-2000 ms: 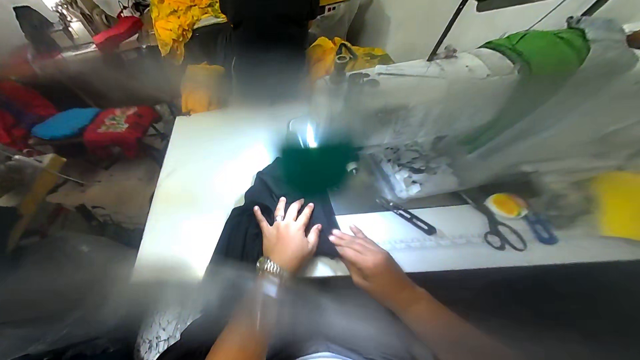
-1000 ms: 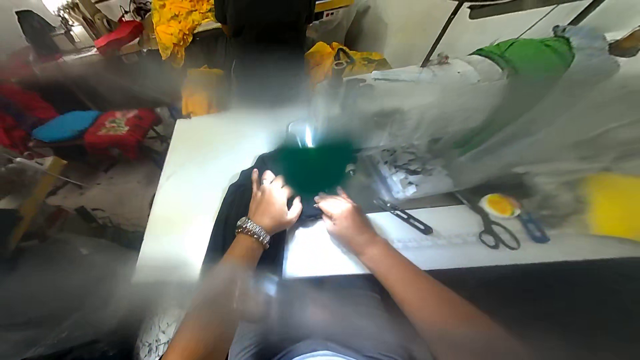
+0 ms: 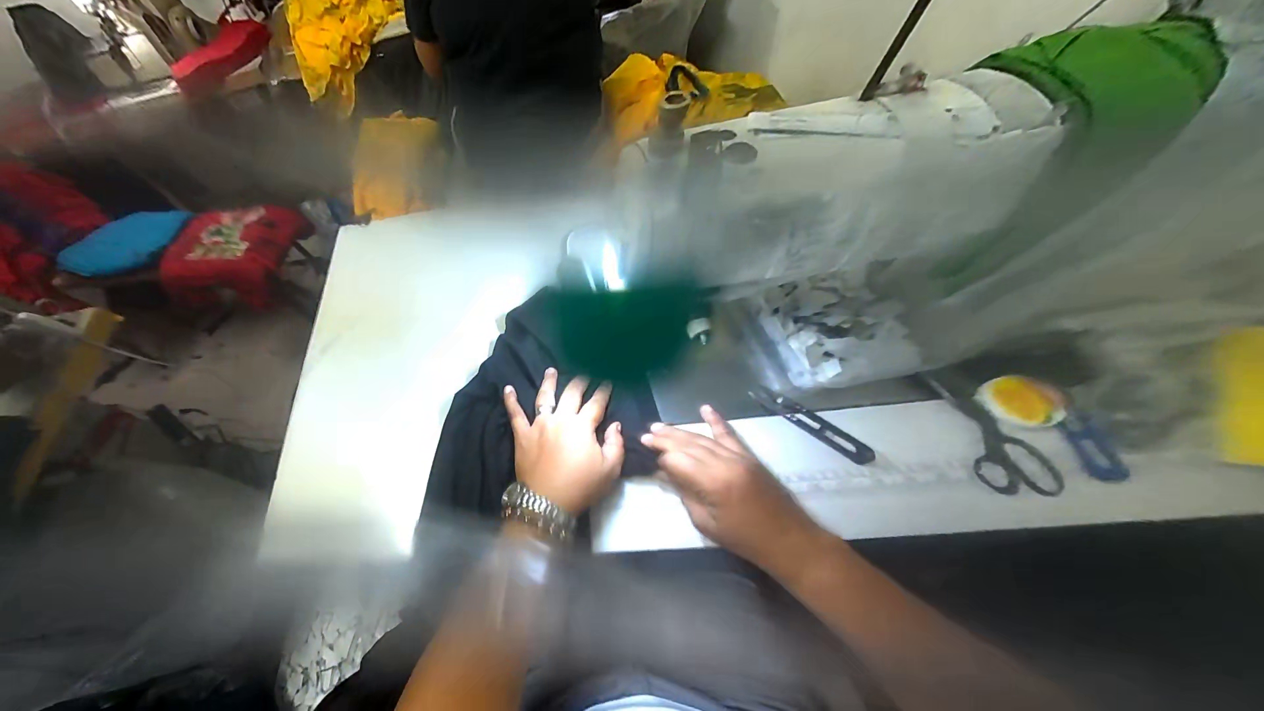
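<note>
Black fabric (image 3: 474, 434) lies on the white table of a sewing machine (image 3: 790, 188), partly under its head. Spread flat on that fabric is my left hand (image 3: 568, 449), fingers apart, with a ring and a metal watch. My right hand (image 3: 726, 484) rests at the fabric's right edge, fingers extended and thumb side up, holding nothing that I can see. A dark green blurred patch (image 3: 627, 331) covers the needle area, so the presser foot and the fabric's far end are hidden.
Thread snips (image 3: 825, 434), black-handled scissors (image 3: 1017, 464) and a blue-handled tool (image 3: 1096, 449) lie to the right, near a round yellow-and-white item (image 3: 1022, 400). Scraps in clear plastic (image 3: 829, 336) sit behind. A person in black (image 3: 523, 79) stands beyond the table, with yellow fabric (image 3: 336, 44) nearby.
Both hands were nearer together, fingers bent at the fabric by the green patch, a second ago. Now my left hand lies flat with spread fingers, and my right hand's fingers have straightened.
</note>
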